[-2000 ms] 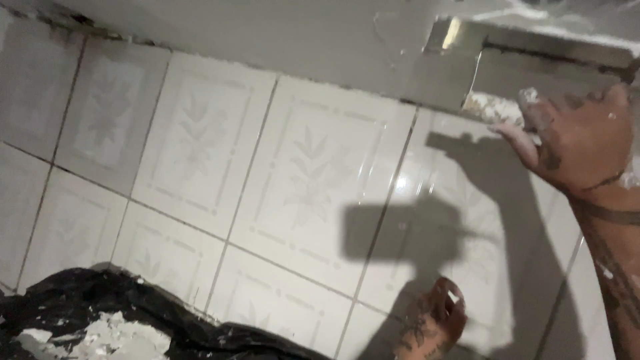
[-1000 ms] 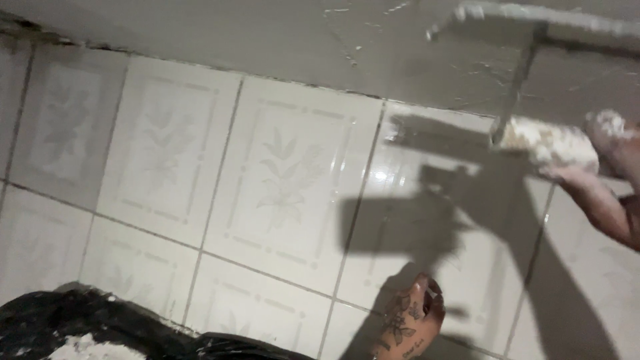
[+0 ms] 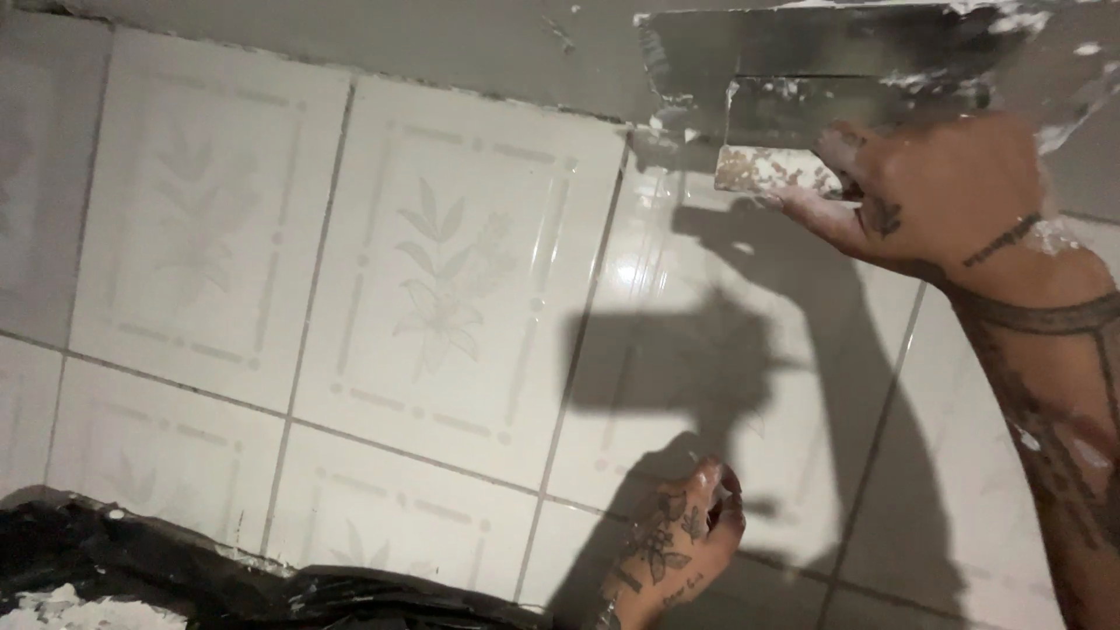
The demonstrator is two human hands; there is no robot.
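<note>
My right hand (image 3: 954,192) grips the plaster-crusted handle of a steel finishing trowel (image 3: 687,66) at the upper right. The broad blade lies against or close to the grey wall (image 3: 437,44), just above the top row of tiles, with white compound along its edges. White smears mark my wrist and forearm. My left hand (image 3: 678,542) is low in the view, before the tiles, fingers curled with the thumb near the fingertips; whether something small is between them cannot be told. Both hands cast shadows on the tiles.
White wall tiles (image 3: 464,262) with a faint flower pattern and dark joints fill the middle. A ragged, dirty seam runs along their top edge. At the lower left is black plastic sheeting (image 3: 367,595) with a heap of white compound (image 3: 87,612) on it.
The trowel was tilted off the wall a second ago, its blade seen edge-on; now its broad back shows. My left hand stays low with curled fingers.
</note>
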